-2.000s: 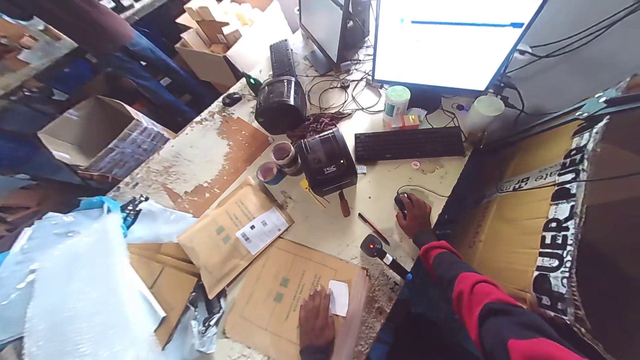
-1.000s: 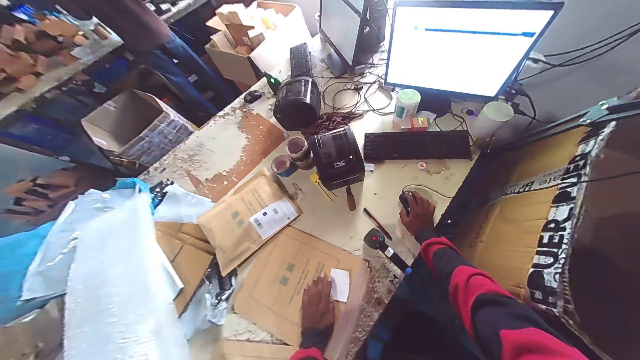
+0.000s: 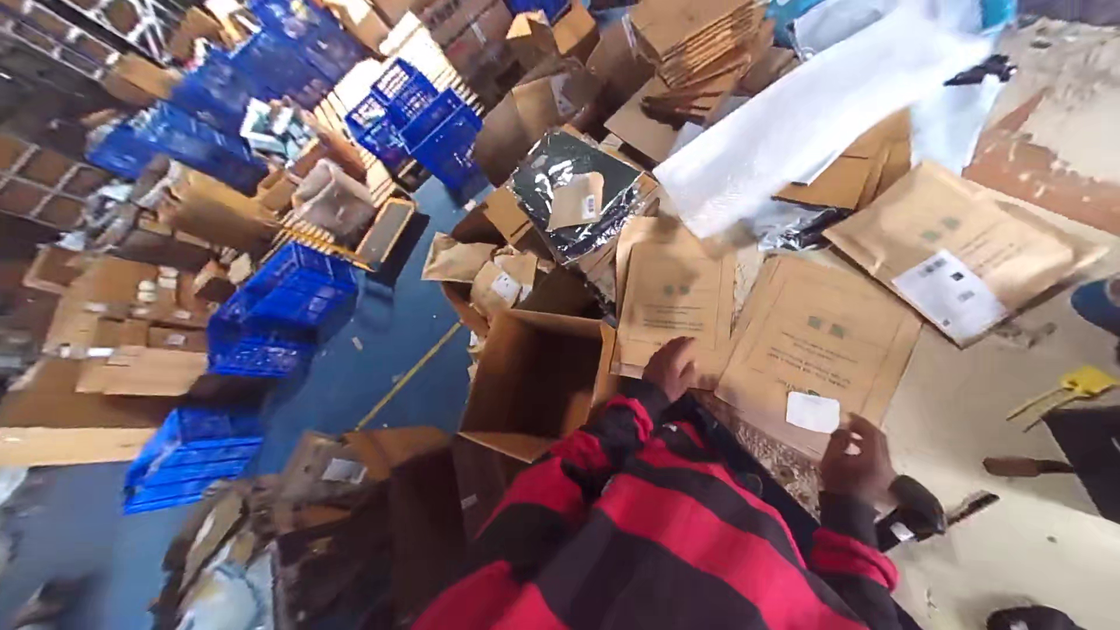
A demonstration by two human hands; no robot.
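Note:
My left hand [image 3: 672, 367] is at the lower edge of a brown paper mailer [image 3: 678, 297] on the table; whether its fingers grip the paper is unclear. My right hand [image 3: 856, 459] touches the lower right edge of another brown mailer [image 3: 822, 337], beside a small white paper slip [image 3: 813, 411] lying on it. Its fingertips are bent close together. To the right lies a filled brown padded mailer [image 3: 971, 245] with a white printed label [image 3: 949, 296]. A black handheld scanner [image 3: 914, 512] rests beside my right wrist.
An open cardboard box [image 3: 538, 376] stands left of the table. White bubble wrap [image 3: 814, 114] and a black plastic-wrapped parcel [image 3: 577, 192] lie toward the back. Blue plastic crates [image 3: 284, 284] stand on the blue floor. Yellow scissors [image 3: 1085, 382] and a wooden-handled tool [image 3: 1024, 466] are at right.
The view has swung far left. My right hand has left the computer mouse and is at the mailer with the slip. My left hand has moved from that mailer to the one on its left.

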